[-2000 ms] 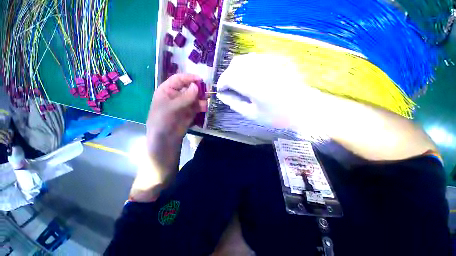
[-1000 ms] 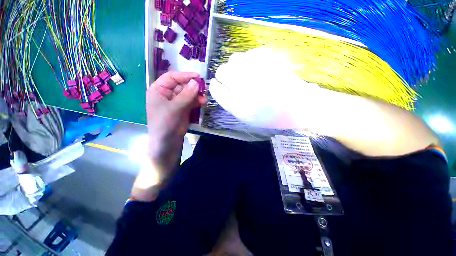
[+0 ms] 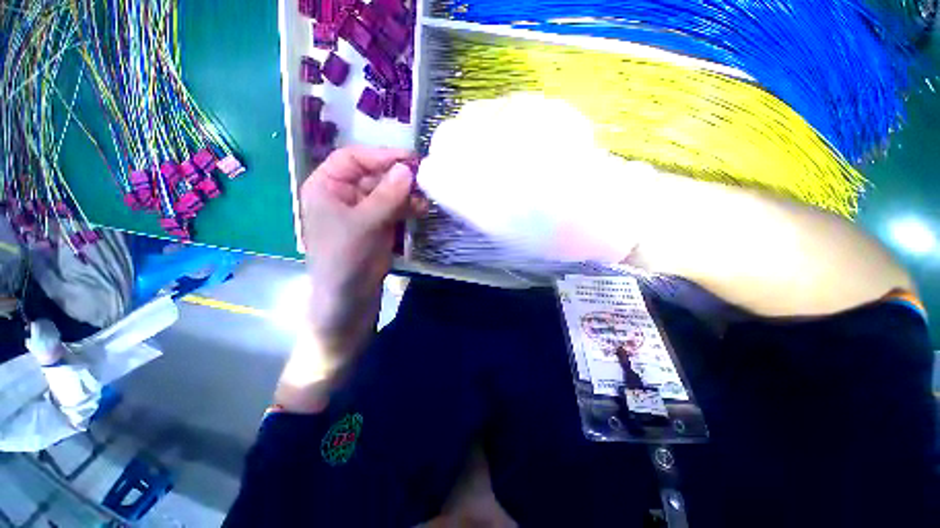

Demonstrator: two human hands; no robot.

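Note:
My bare left hand (image 3: 356,211) pinches a small magenta connector housing (image 3: 412,168) between thumb and forefinger, at the lower end of the housing bin. My right hand (image 3: 526,170) is overexposed to plain white. Its fingertips are at the housing, and whether they hold a wire cannot be told. Loose magenta housings (image 3: 381,46) lie in the narrow left bin of the divided tray (image 3: 293,134). Yellow wires (image 3: 670,129) lie behind my right hand, blue wires (image 3: 763,41) beyond them. Silvery white wires (image 3: 464,245) lie below my right hand, partly hidden.
Finished harnesses (image 3: 186,180) with magenta ends and one whitish connector (image 3: 230,166) lie on the green mat (image 3: 242,103) at left. A hanging ID badge (image 3: 629,356) is below the tray. White crumpled material (image 3: 72,387) is at lower left, over a grey floor with a yellow line.
The wire seen between my hands two seconds ago is no longer visible. My right fingertips are now right at the housing. Tray and harnesses have shifted slightly left in view.

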